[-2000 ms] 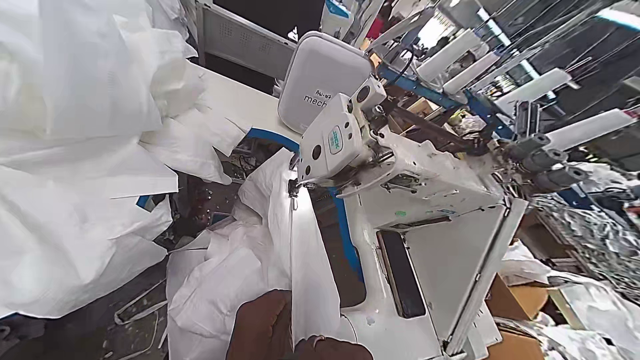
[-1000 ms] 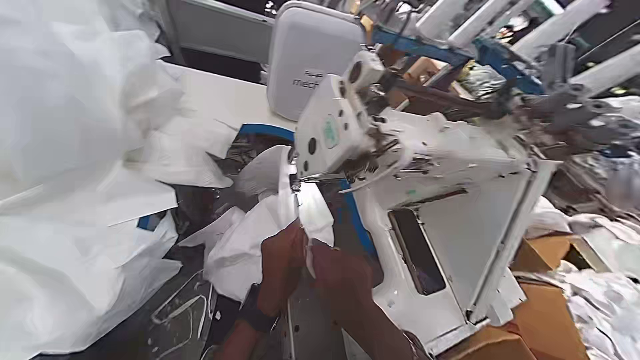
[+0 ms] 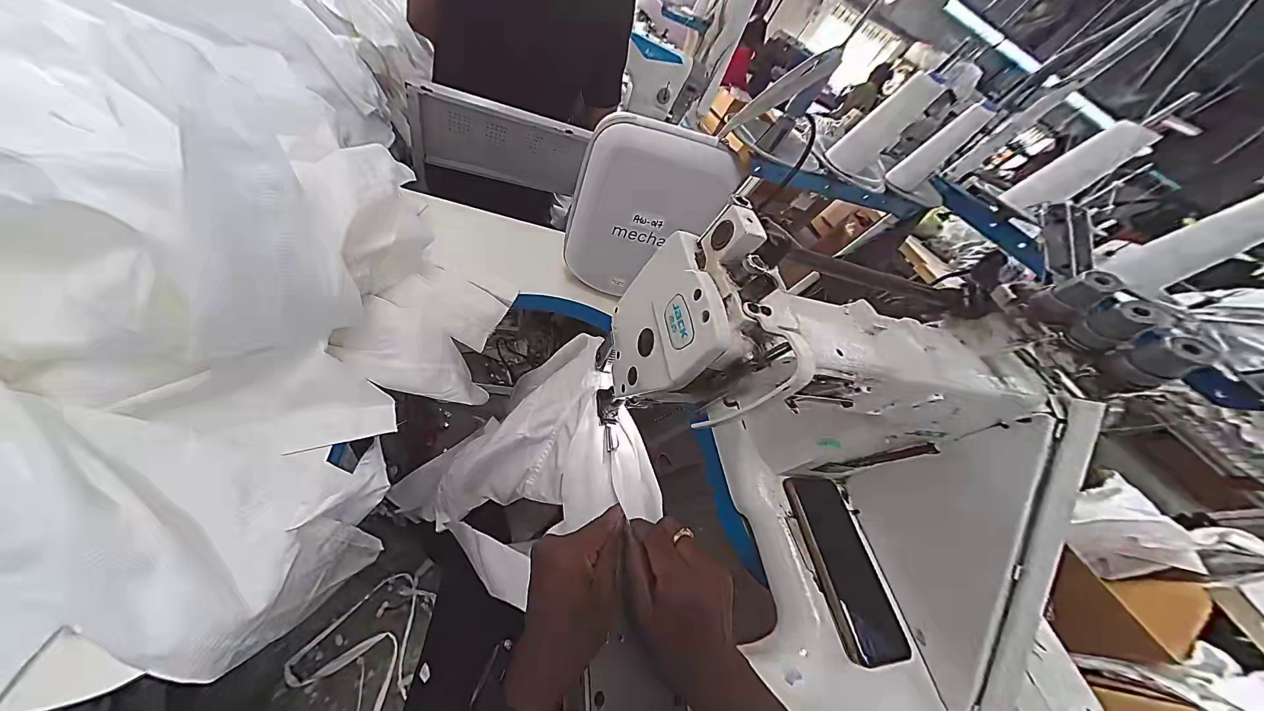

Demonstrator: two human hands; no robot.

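A white industrial sewing machine (image 3: pixel 889 365) fills the middle and right, its needle and presser foot (image 3: pixel 607 405) over a strip of white fabric (image 3: pixel 563 444). Just below the foot, my left hand (image 3: pixel 578 592) and my right hand (image 3: pixel 686 592), which wears a ring, are side by side, nearly touching. Each pinches the near edge of that fabric, which runs from my fingers up under the foot. The fingertips are partly hidden by the backs of the hands. The rest of the cloth hangs in folds to the left.
A large heap of white fabric (image 3: pixel 178 346) covers the left side. Behind the machine head stands a grey zip case (image 3: pixel 647 207) bearing writing. A smartphone (image 3: pixel 849 573) lies on the machine's bed. Thread cones (image 3: pixel 889 128) are at upper right, a cardboard box (image 3: pixel 1136 602) at lower right. A person in dark clothing (image 3: pixel 533 49) is beyond.
Two seconds ago my hands were low at the frame's bottom edge, near the fabric; now both show more fully, gripping it below the foot. The fabric's folds have shifted. The view has swung somewhat.
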